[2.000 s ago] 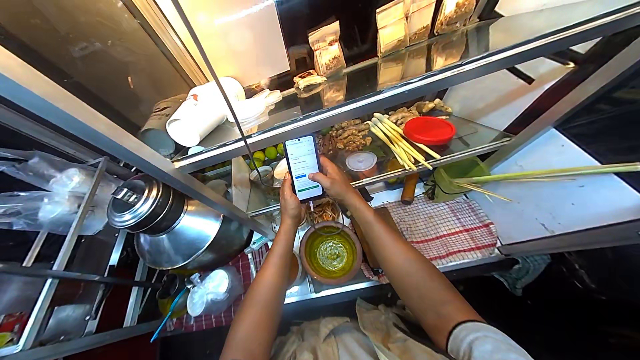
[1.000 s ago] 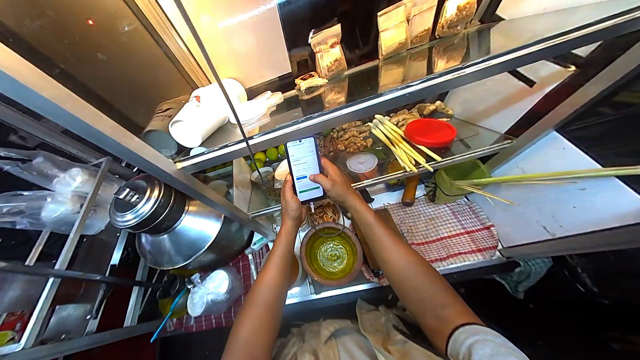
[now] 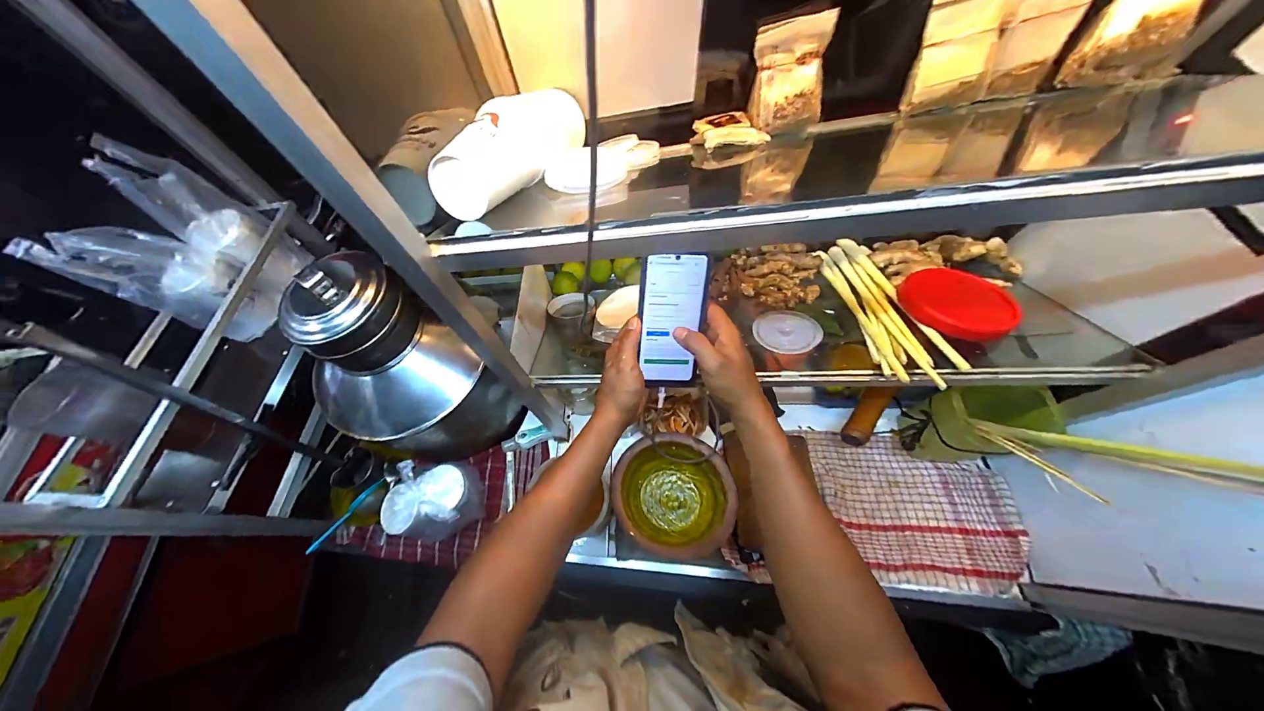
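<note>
A smartphone (image 3: 673,296) with a lit screen stands upright between my two hands, in front of the glass shelf. My left hand (image 3: 622,373) grips its left edge. My right hand (image 3: 726,357) holds its lower right side, the thumb over the screen. A cable seems to hang from its lower end. Below the phone, between my forearms, sits a round bowl (image 3: 674,494) of yellow-green liquid with a pale patch in the middle. Behind the bowl lie brown dried pieces (image 3: 677,413), partly hidden.
The glass shelf (image 3: 1047,341) holds lemongrass stalks (image 3: 869,301), ginger (image 3: 775,276), limes (image 3: 599,271) and a red lid (image 3: 960,303). At left stands a large steel vessel (image 3: 395,395). A checked cloth (image 3: 918,513) and a green container (image 3: 987,420) with long stalks lie to the right.
</note>
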